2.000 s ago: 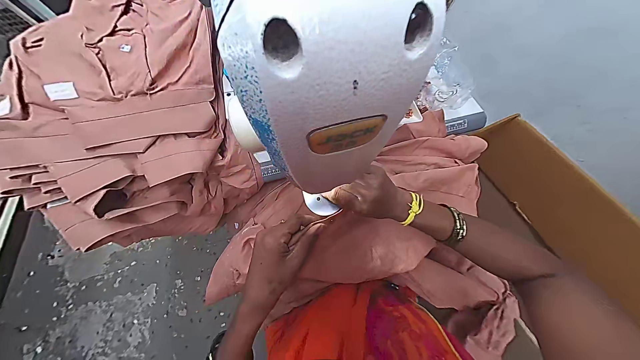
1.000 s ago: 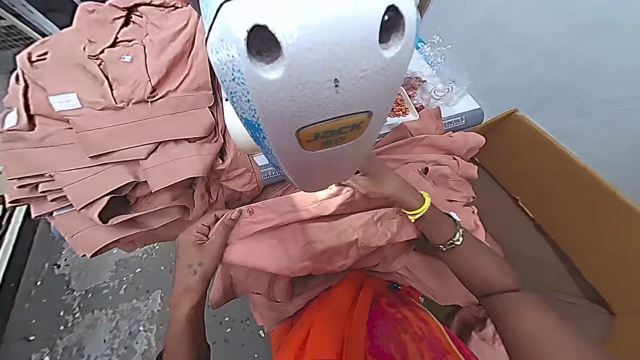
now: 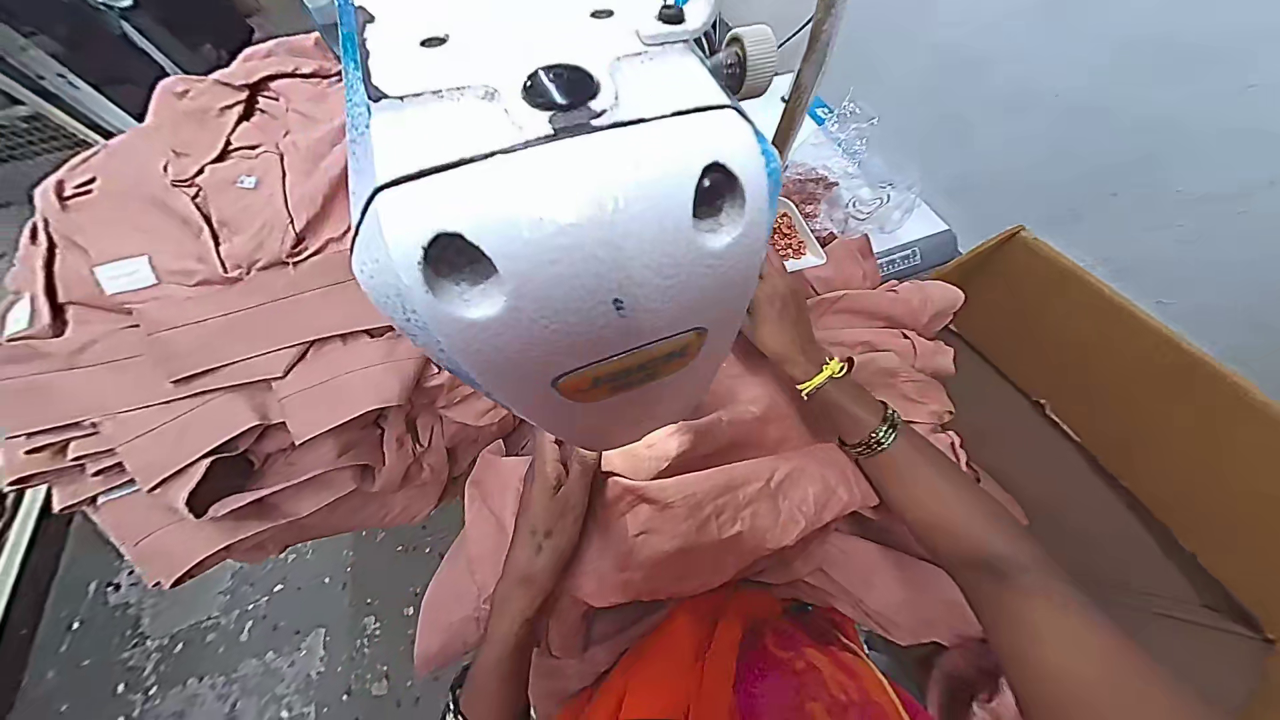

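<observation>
A white Jack sewing machine head point(image 3: 560, 260) fills the upper middle and hides what lies beneath it. A salmon-pink cloth garment point(image 3: 720, 510) is spread below and in front of it, over my lap. My left hand point(image 3: 555, 490) grips the garment's edge just under the machine's lower tip, its fingertips partly hidden. My right hand point(image 3: 780, 310) is at the machine's right side, by the tray of buttons; its fingers are hidden behind the head, so whether it holds anything does not show.
A thick stack of salmon-pink garments point(image 3: 270, 330) lies at the left. Behind my right hand are a small white tray of reddish buttons point(image 3: 800, 245) and clear plastic bags point(image 3: 870, 190). An open cardboard box point(image 3: 1100, 370) stands at the right, beside my right forearm.
My left hand has moved from the garment's left edge to under the machine's tip. My right hand has reached farther back, toward the button tray. The view has shifted, showing more of the machine's top.
</observation>
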